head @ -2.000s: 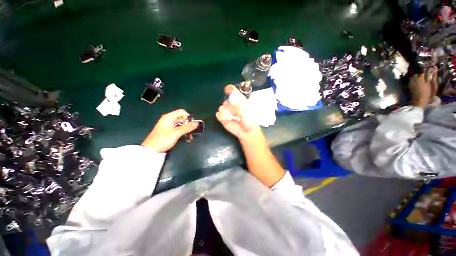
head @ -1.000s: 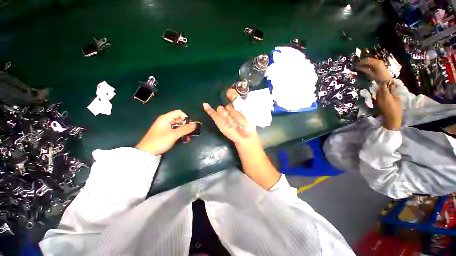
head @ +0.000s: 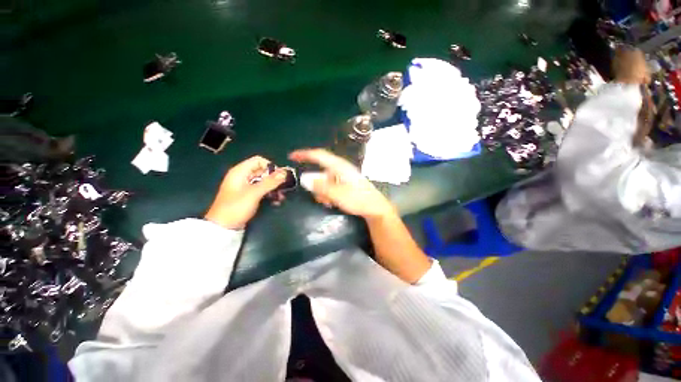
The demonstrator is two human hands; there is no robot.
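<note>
My left hand (head: 243, 192) holds a black-and-metal keychain (head: 289, 179) between thumb and fingers above the green bench. My right hand (head: 345, 186) is just right of it, index finger stretched out to the left, with a small white cloth (head: 313, 181) pinched under the fingers close to the keychain. Another keychain (head: 216, 137) lies on the bench beyond my left hand, beside a crumpled white cloth (head: 154, 148). Two clear bottles with metallic tops, one at the back (head: 382, 95) and one nearer (head: 359, 128), stand beyond my right hand.
White cloth sheets (head: 387, 154) lie by a tall cloth stack (head: 442, 110) on a blue tray (head: 448, 156). Keychain piles lie at left (head: 56, 246) and right (head: 513, 116). Several single keychains lie at the back. A coworker's white sleeve (head: 608, 160) is at right.
My right hand has come back from the bottles and moved left to the keychain, now with the white cloth showing. My left hand still holds the keychain. The coworker's arm has shifted.
</note>
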